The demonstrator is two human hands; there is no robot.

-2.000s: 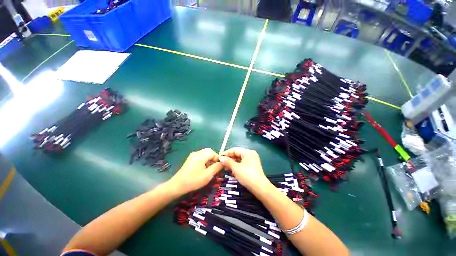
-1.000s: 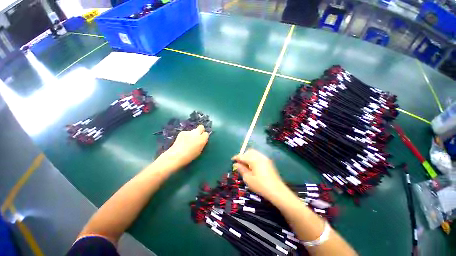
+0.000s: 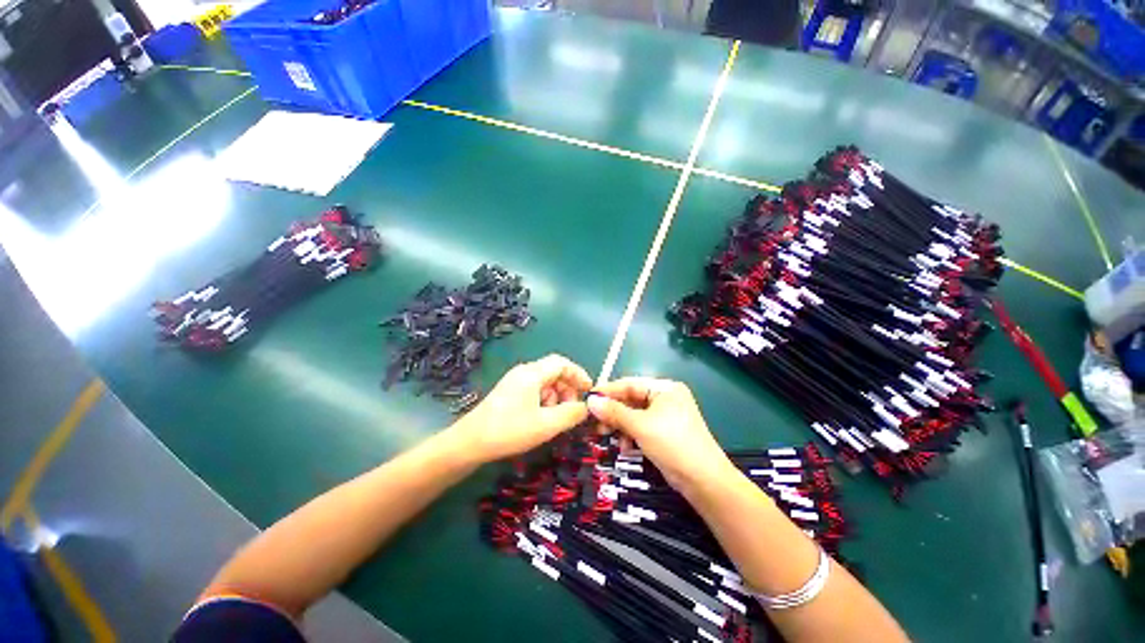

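Observation:
My left hand (image 3: 537,399) and my right hand (image 3: 643,417) meet fingertip to fingertip over the near group of wire harnesses (image 3: 628,540). A tiny dark piece shows between the fingertips, with a harness end under them; the fingers hide most of it. My left fingers pinch the small black plastic part, my right fingers the harness end, as far as can be seen. The heap of small black plastic parts (image 3: 455,329) lies left of my hands. The near harnesses have black sleeves, white bands and red ends.
A large harness pile (image 3: 854,314) lies at the right, a smaller bundle (image 3: 266,283) at the left. A blue bin (image 3: 358,57) and white sheet (image 3: 305,151) are at the back left. A red-green tool (image 3: 1042,374), single harness (image 3: 1032,521) and plastic bag (image 3: 1102,484) lie far right.
My left hand reached left to the heap of black parts a second ago and is now back against my right hand. My right hand has stayed above the near harnesses.

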